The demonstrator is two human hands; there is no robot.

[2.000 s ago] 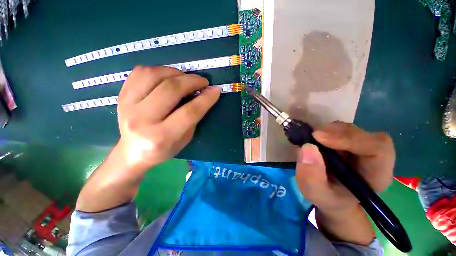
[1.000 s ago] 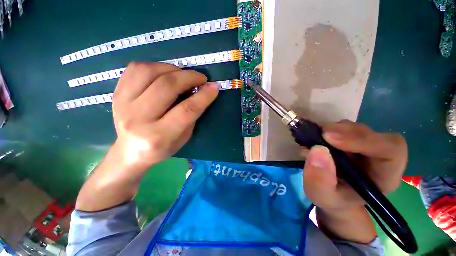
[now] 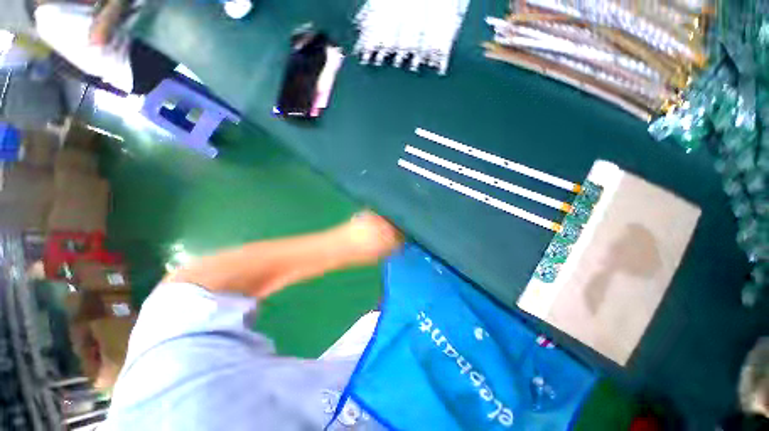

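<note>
Three white LED strips (image 3: 476, 195) lie side by side on the dark green bench. Their orange ends meet the green circuit board panel (image 3: 556, 252) along the left edge of the pale work board (image 3: 641, 240), which has a brown stain. My left hand (image 3: 373, 237) is blurred at the bench's front edge beside my blue apron, away from the strips; whether it holds anything cannot be told. My right hand and the soldering iron are not in view.
A stack of strips (image 3: 582, 46) and a green board heap (image 3: 742, 160) lie at the back right. White strips (image 3: 409, 29) and a black phone (image 3: 302, 76) lie at the back. A purple stool (image 3: 187, 114), cartons (image 3: 103, 290) and a person (image 3: 88, 38) are at the left.
The view has turned and widened, taking in the back of the bench and the floor. My left hand has left the strips for the bench edge. My right hand and the iron have left the picture.
</note>
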